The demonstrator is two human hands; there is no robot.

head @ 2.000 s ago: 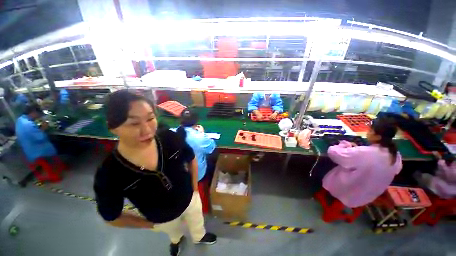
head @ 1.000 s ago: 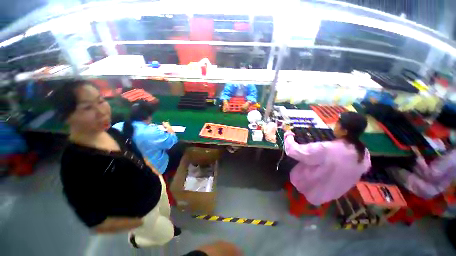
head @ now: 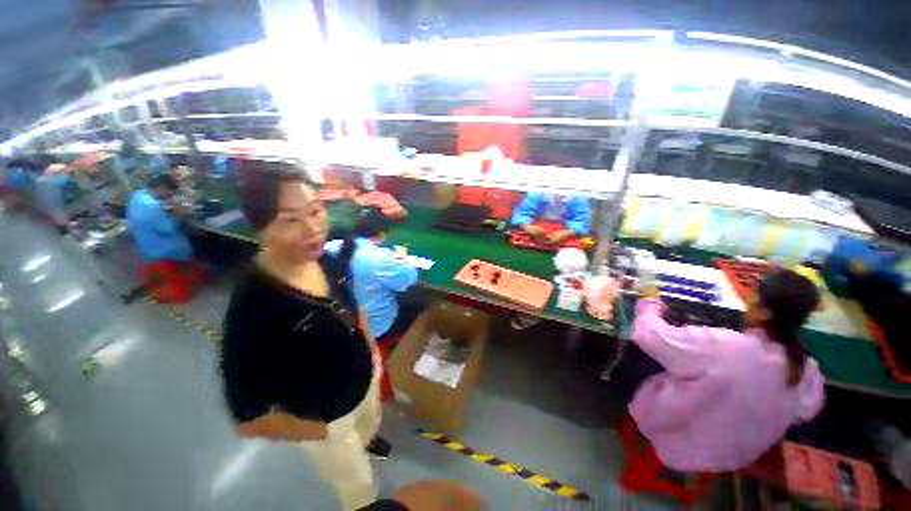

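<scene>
A blurred hand, apparently my left hand point(head: 438, 496), shows at the bottom edge with a dark sleeve or band at its left. It is cut off, and whether it holds anything cannot be told. My right hand is not in view. Nearest in front stands a person in a black top point(head: 295, 349) and light trousers, forearm across the waist. Behind is an open cardboard carton point(head: 412, 391) with white wrapping inside, on the floor. A red-orange tray point(head: 519, 287) with a few dark pieces lies on the green bench point(head: 445, 232).
Seated workers in blue smocks point(head: 378, 277) line the bench, one on its far side. A worker in pink point(head: 714, 384) sits at right beside a white fixture with blue-purple pieces point(head: 689, 283). A red-orange tray point(head: 831, 477) is low at right. Yellow-black tape point(head: 499, 465) crosses the floor.
The view first swung right, then back left, showing more aisle at left. The hand came into view at the bottom edge. The standing person's forearm now lies across the waist.
</scene>
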